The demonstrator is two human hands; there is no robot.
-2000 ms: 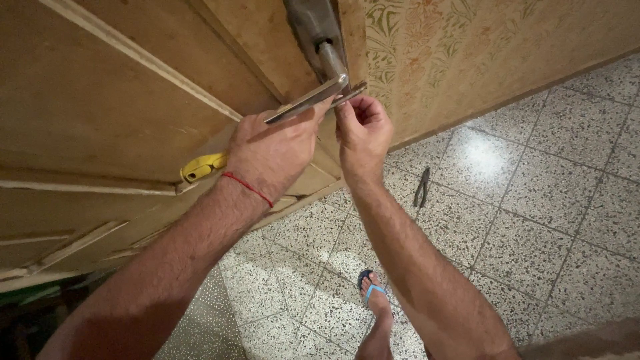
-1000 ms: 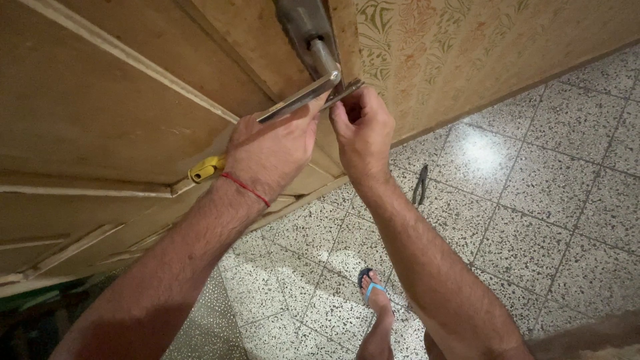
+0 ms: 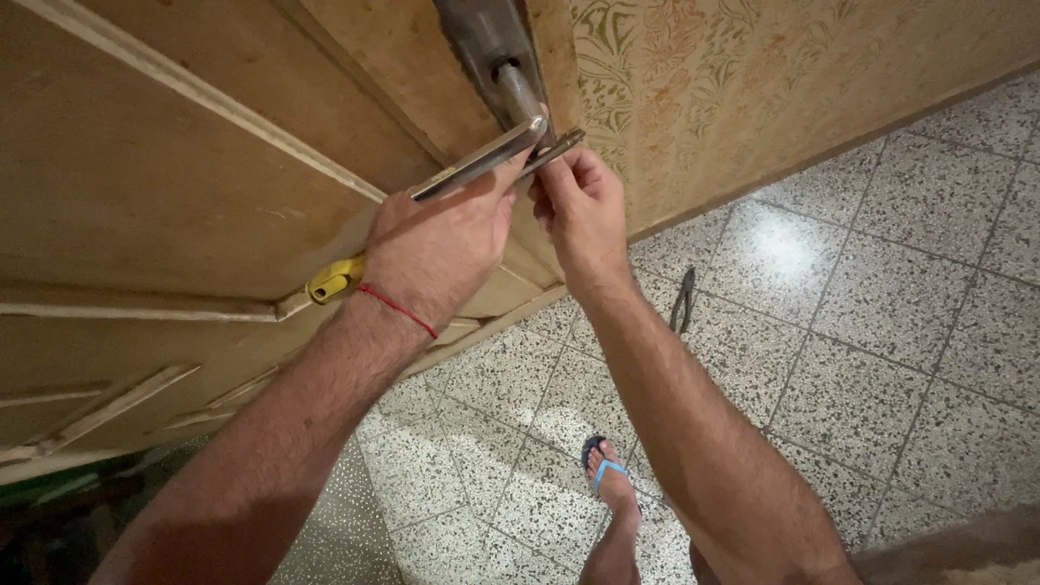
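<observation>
A metal door lever (image 3: 479, 158) juts from a worn metal backplate (image 3: 493, 36) on a wooden door. My left hand (image 3: 439, 252) is closed under the lever; the end of a yellow tool handle (image 3: 335, 280) sticks out behind it near the wrist, and the tool's other end is hidden. My right hand (image 3: 589, 211) is just right of the lever's bend, thumb and fingers pinched at a slim metal piece (image 3: 556, 152) whose kind I cannot tell. The fingertips of both hands are close together below the backplate, partly hidden.
Dark-handled pliers (image 3: 684, 301) lie on the speckled tile floor (image 3: 877, 341), right of my right forearm. A patterned wall (image 3: 731, 89) runs beside the door (image 3: 203, 154). My foot in a flip-flop (image 3: 605, 467) stands below. Dark items (image 3: 73, 512) are at the lower left.
</observation>
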